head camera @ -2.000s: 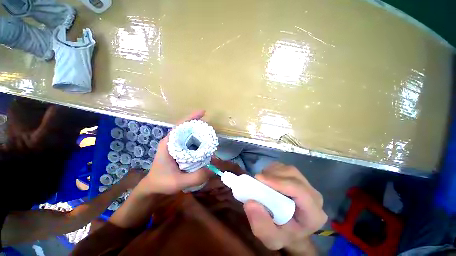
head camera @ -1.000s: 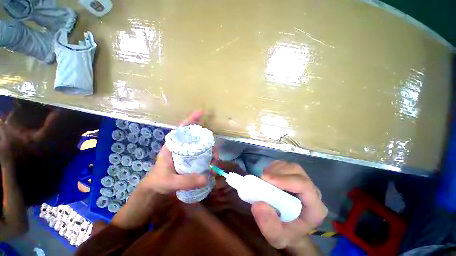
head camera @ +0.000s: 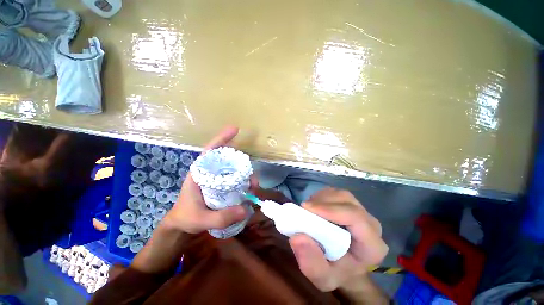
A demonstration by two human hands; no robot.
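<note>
My left hand (head camera: pixel 200 208) holds a pale grey-white gathered fabric tube (head camera: pixel 222 173) upright over my lap, its ruffled open end facing up. My right hand (head camera: pixel 343 235) grips a white glue bottle (head camera: pixel 310 229) tilted to the left. Its green-blue nozzle is at the tube's right side, just below the ruffled ring; whether the tip touches is hard to tell. Loose grey pieces (head camera: pixel 79 77) lie on the table at the far left, one with a notched edge. A second white bottle (head camera: pixel 102 6) is cut off by the top edge.
The shiny tan table (head camera: pixel 250 77) spans the view ahead. A blue crate (head camera: pixel 121 196) of round-ended pieces is left of my lap. A lower blue crate (head camera: pixel 51 262) holds cream-white pieces. A red stool (head camera: pixel 444 256) stands at right. Part of another person (head camera: pixel 36 155) shows at left.
The tube first tipped from facing me to more upright, then sank and leaned slightly. The bottle stays beside it and has shifted a little left since a second ago. The other person's arm has drawn back left.
</note>
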